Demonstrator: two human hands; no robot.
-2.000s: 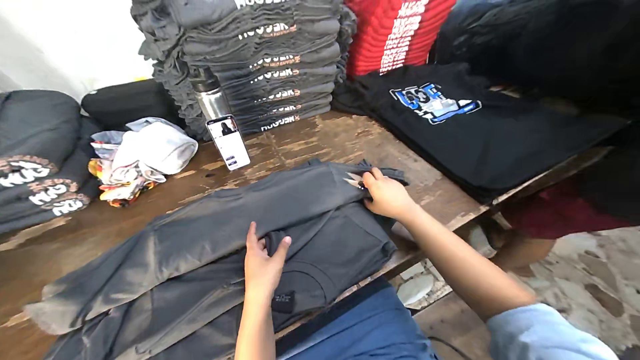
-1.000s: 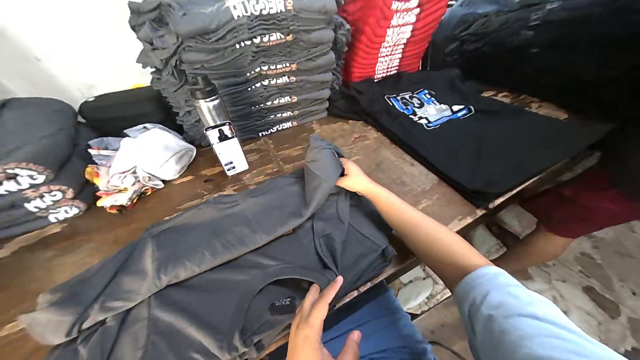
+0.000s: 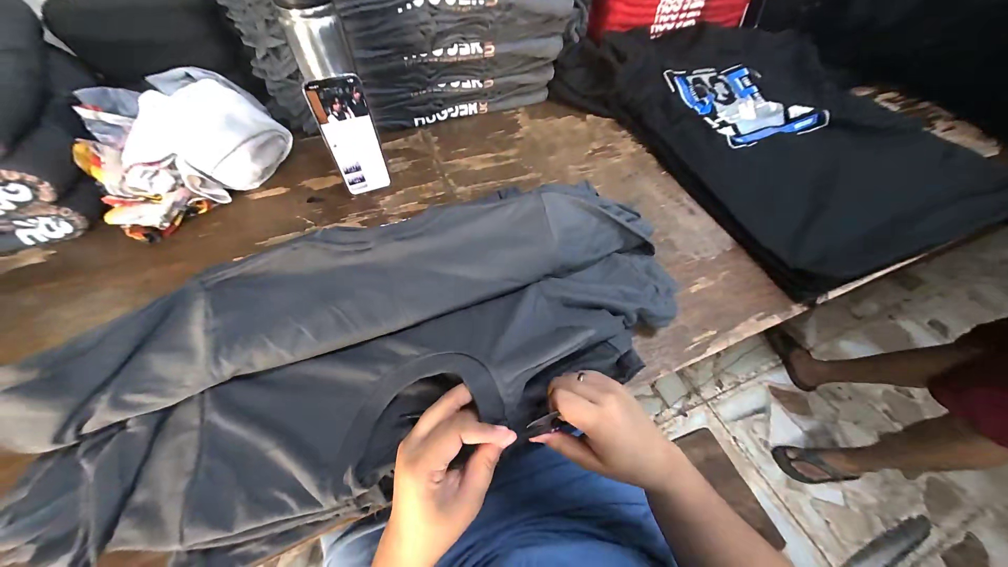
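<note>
My left hand (image 3: 449,465) pinches a bit of a dark grey T-shirt (image 3: 299,315) at its collar, near the table's front edge. Just right of it, my right hand (image 3: 606,429) holds a small cutting tool (image 3: 545,425), likely thread snips, its metal tip pointing at the left fingertips. The fingers hide most of the tool. The shirt lies spread over more grey garments, its round neck opening toward my lap. Whether a thread lies between the fingers is too small to tell.
A phone (image 3: 346,142) leans on a metal bottle (image 3: 316,39) behind the shirt. Around are stacked grey shirts (image 3: 457,63), red shirts (image 3: 669,16), a black printed shirt (image 3: 819,165) and a crumpled white cloth (image 3: 205,134). A person's sandalled foot (image 3: 815,463) stands at right.
My right hand has come from the shirt's far right part down to the collar, beside my left hand. The sleeve part it lifted a second ago now lies flat. The view has moved closer.
</note>
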